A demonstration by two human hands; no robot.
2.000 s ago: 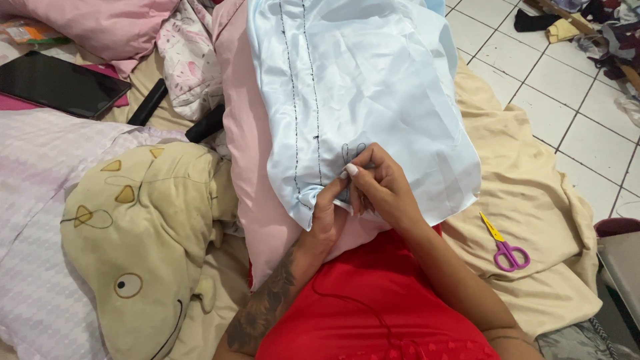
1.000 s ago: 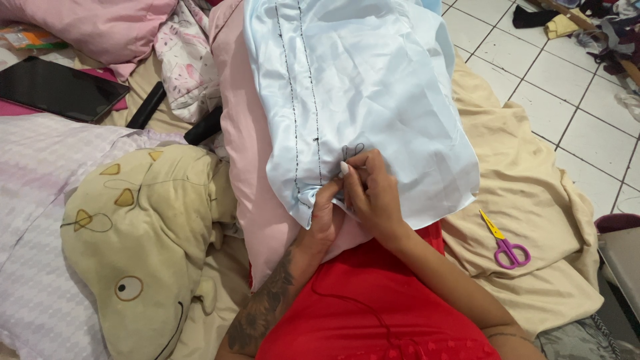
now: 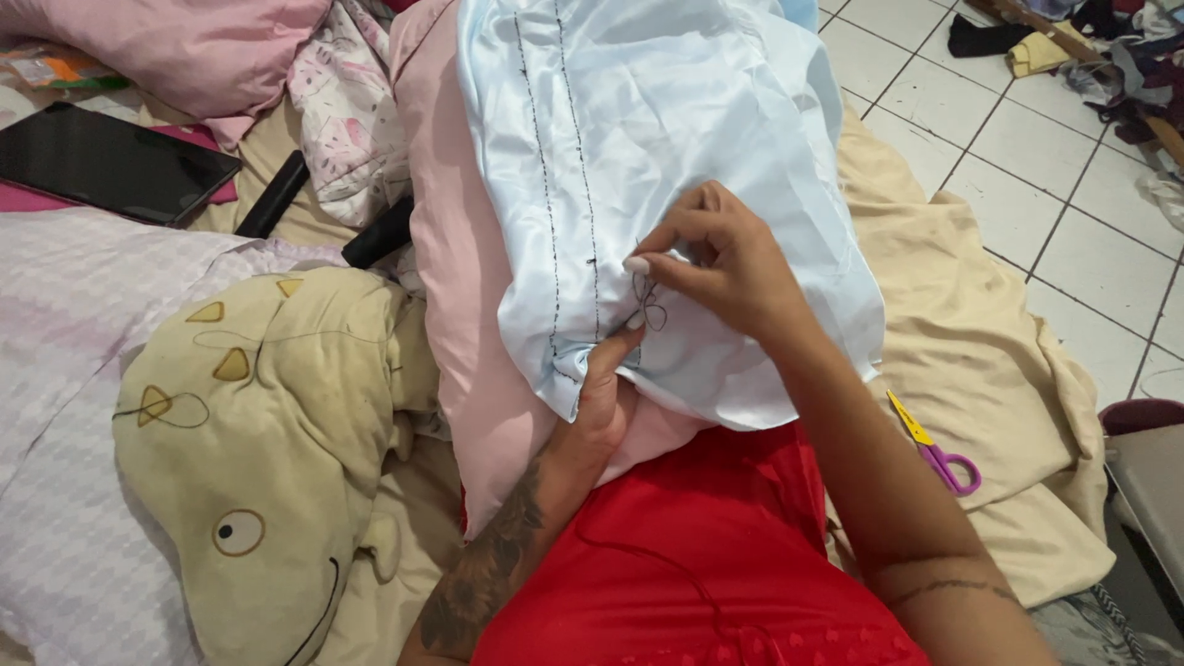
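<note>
Light blue satin fabric [image 3: 703,129] lies over a pink pillow [image 3: 453,277] in front of me, with two long rows of dark stitches down its left part. My left hand [image 3: 606,393] grips the fabric's lower edge, its thumb on top beside a gathered fold. Just above and to the right, my right hand [image 3: 717,259] has thumb and index finger pinched together at a dark thread [image 3: 655,313], which loops below the fingertips. Whether a needle is between them cannot be told.
Purple-handled scissors [image 3: 934,444] with yellow blades lie on beige cloth [image 3: 980,351] at the right. A plush toy [image 3: 268,462] with loose thread on it is at the left. Farther back are a black tablet [image 3: 116,165], a pink pillow [image 3: 185,46] and clothes [image 3: 1110,65] on the tiled floor.
My right hand has moved up and away from my left thumb, which it was beside in the earlier frames. My left hand stays at the fabric's lower edge.
</note>
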